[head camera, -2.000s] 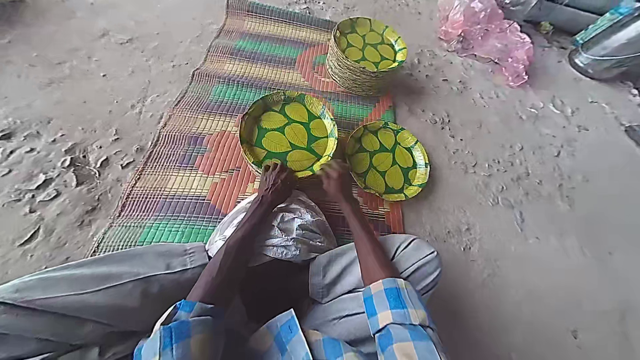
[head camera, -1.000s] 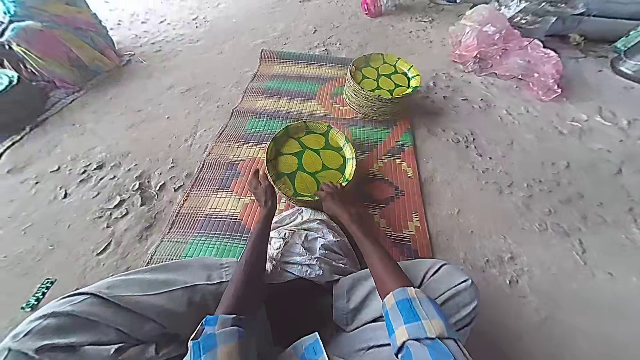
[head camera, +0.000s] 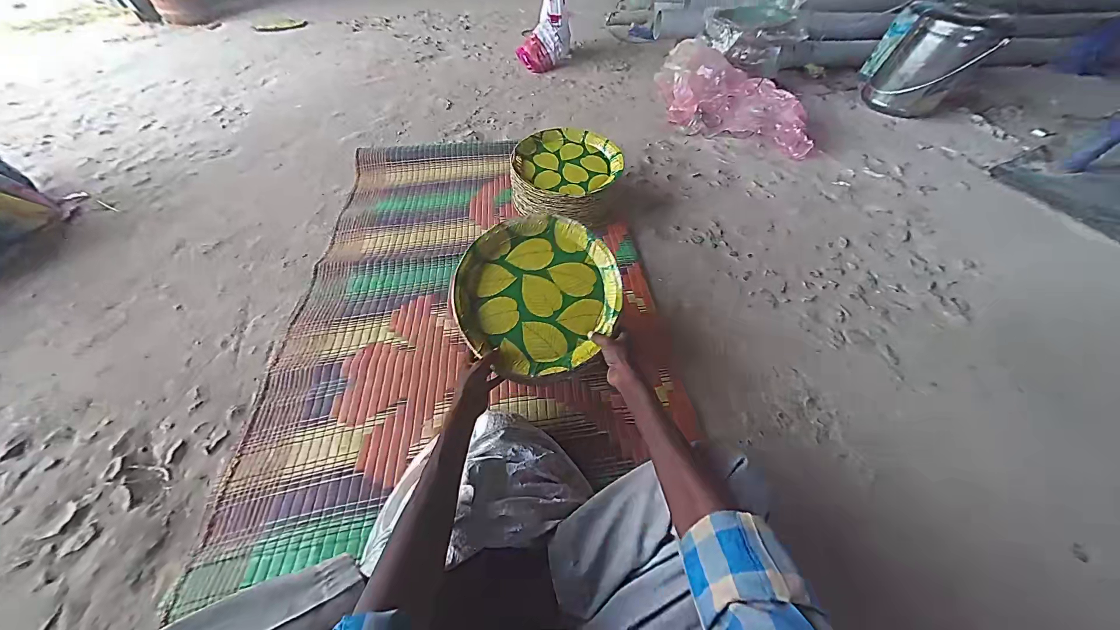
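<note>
Both of my hands hold a round green plate with a yellow leaf pattern (head camera: 542, 297) above the woven mat (head camera: 394, 394). My left hand (head camera: 477, 376) grips its lower left rim, and my right hand (head camera: 614, 354) grips its lower right rim with the thumb on the upper face. Whether it is one plate or several nested together, I cannot tell. Just beyond it, a tall stack of matching plates (head camera: 569, 171) stands at the mat's far right corner. A whitish plastic bag (head camera: 516, 481) lies at my lap.
Crumpled pink plastic (head camera: 731, 96) lies on the bare ground beyond the mat. A metal can with a wire handle (head camera: 932, 66) leans at the far right, near grey pipes (head camera: 844, 35). A pink and white packet (head camera: 547, 39) is at the back.
Two seconds ago a second plate lay to the right of the one at my hands; it no longer shows separately. The held plate has moved toward the stack. The view has shifted.
</note>
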